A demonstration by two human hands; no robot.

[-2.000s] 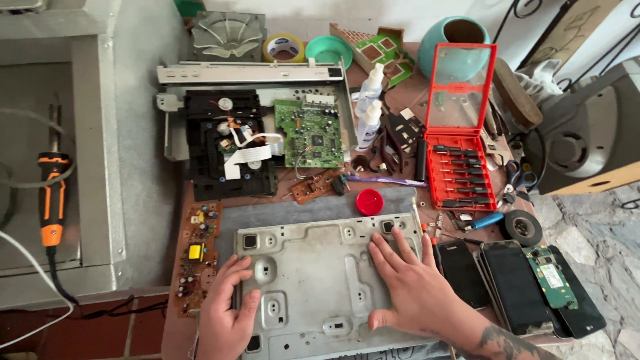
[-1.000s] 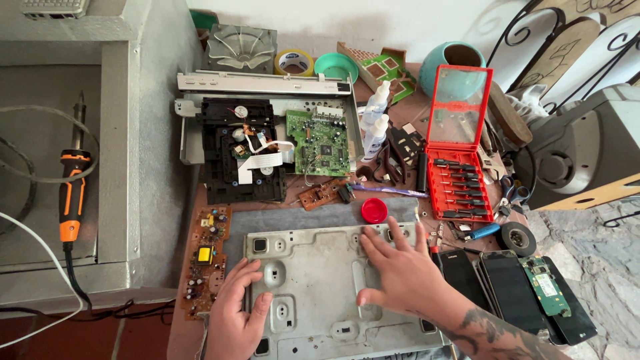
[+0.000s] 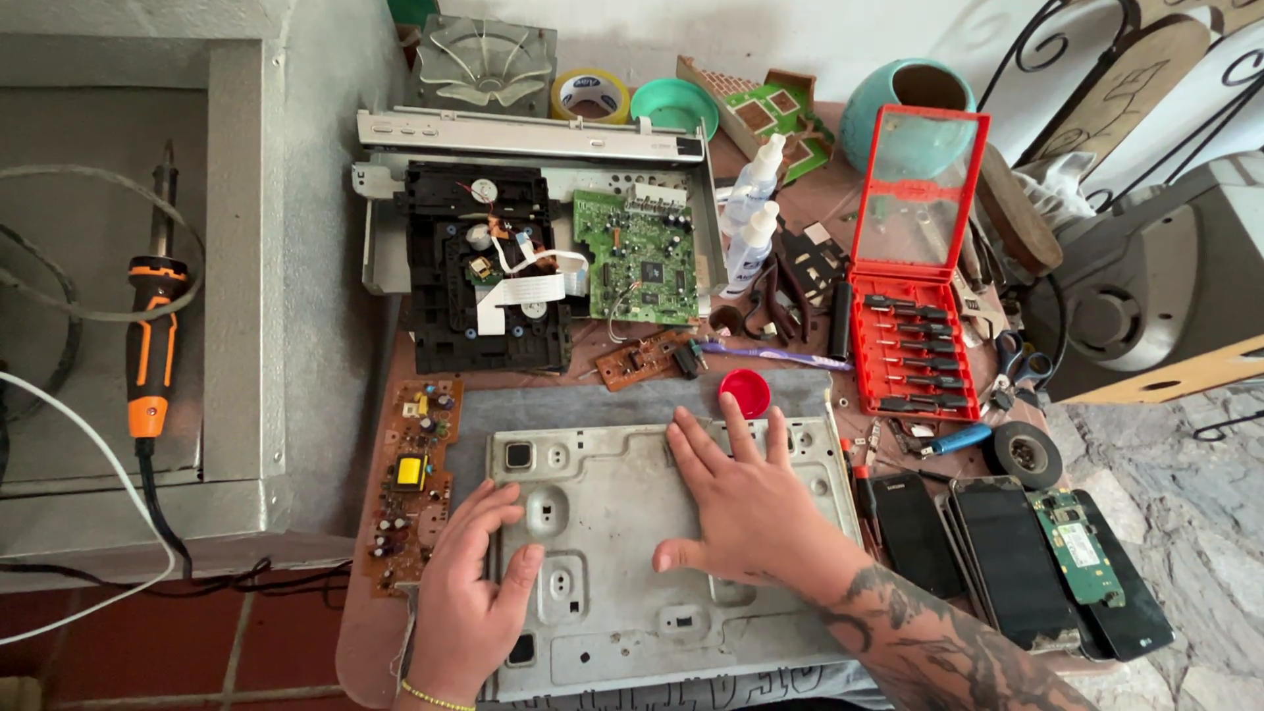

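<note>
A grey sheet-metal chassis panel (image 3: 612,513) lies flat before me on a grey cloth. My left hand (image 3: 479,583) rests at its left edge, thumb on the metal and fingers by the rim. My right hand (image 3: 741,504) lies palm down on the upper right part with its fingers spread; one fingertip is at a small red cap (image 3: 745,393) beyond the far edge. Neither hand grips anything. Left of the panel is a brown circuit board (image 3: 415,484) with a yellow transformer. Behind stand a black disc drive mechanism (image 3: 484,267) and a green circuit board (image 3: 637,259) in a metal case.
An open red screwdriver bit case (image 3: 913,346), a roll of black tape (image 3: 1023,454) and several phones (image 3: 1012,553) are at the right. Two clear bottles (image 3: 752,247) stand near a purple toothbrush (image 3: 780,355). A soldering iron (image 3: 155,336) lies on the metal surface at left.
My right hand's fingertips have come up to the red cap; two seconds ago they were below it. Both hands stay on the panel.
</note>
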